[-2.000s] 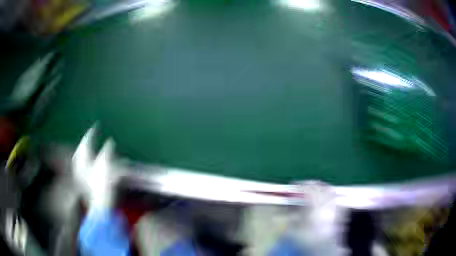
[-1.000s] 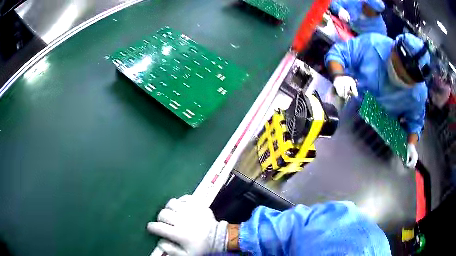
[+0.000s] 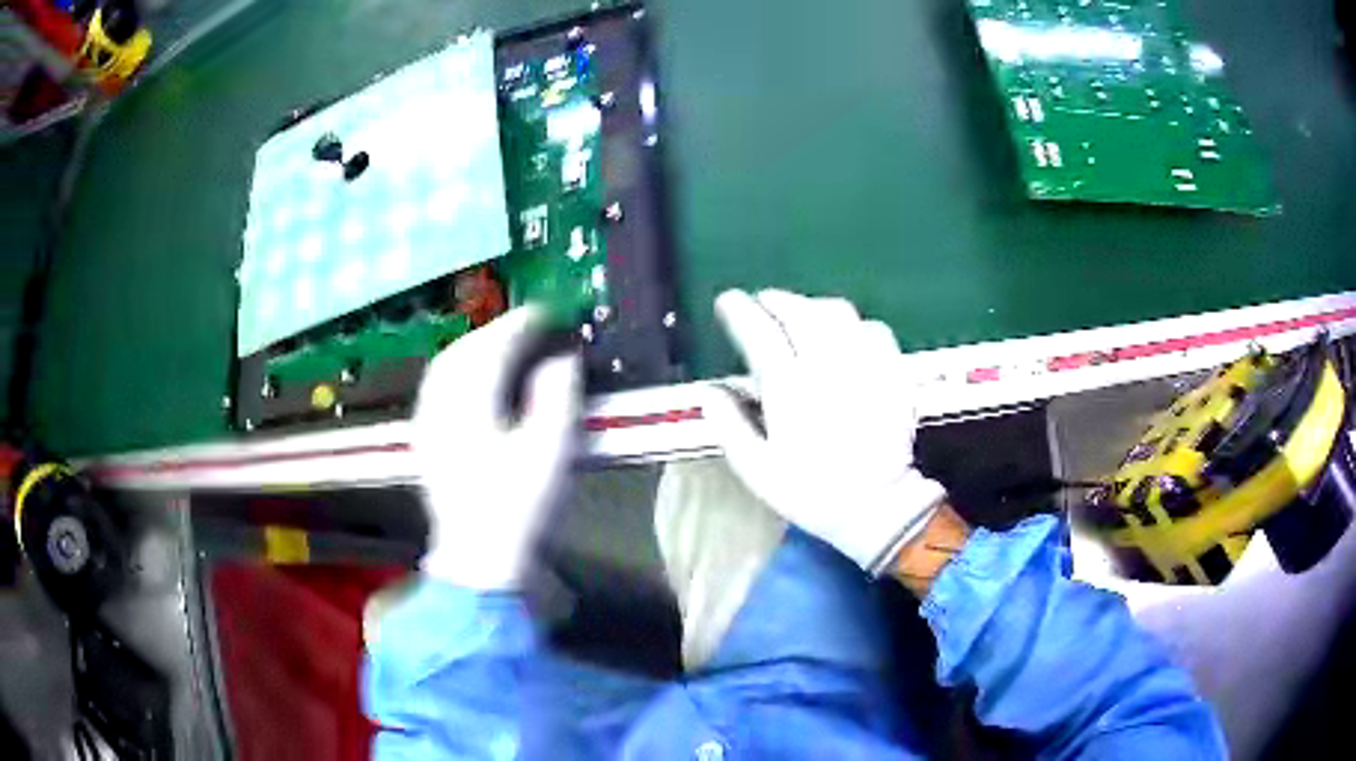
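A black carrier (image 3: 640,223) lies on the green belt at the upper left, holding a green circuit board (image 3: 558,186) with components. A pale mint insulating sheet (image 3: 379,223) lies tilted over its left and middle part, with two small black knobs (image 3: 342,155) on top. My left hand (image 3: 498,446), in a white glove and blurred, overlaps the carrier's front edge; whether it grips anything is unclear. My right hand (image 3: 833,424), gloved, is over the white rail, right of the carrier, with thumb and fingers apart and nothing in it.
Another green board (image 3: 1130,112) lies on the belt at the upper right. The white rail (image 3: 1101,354) with a red stripe crosses in front of me. A yellow-and-black block (image 3: 1212,483) is at the right, a black round reel (image 3: 67,532) at the left.
The view has swung left from the neighbouring worker, bringing the carrier, the sheet and my left hand into view. My right hand, earlier resting on the rail, is still over it.
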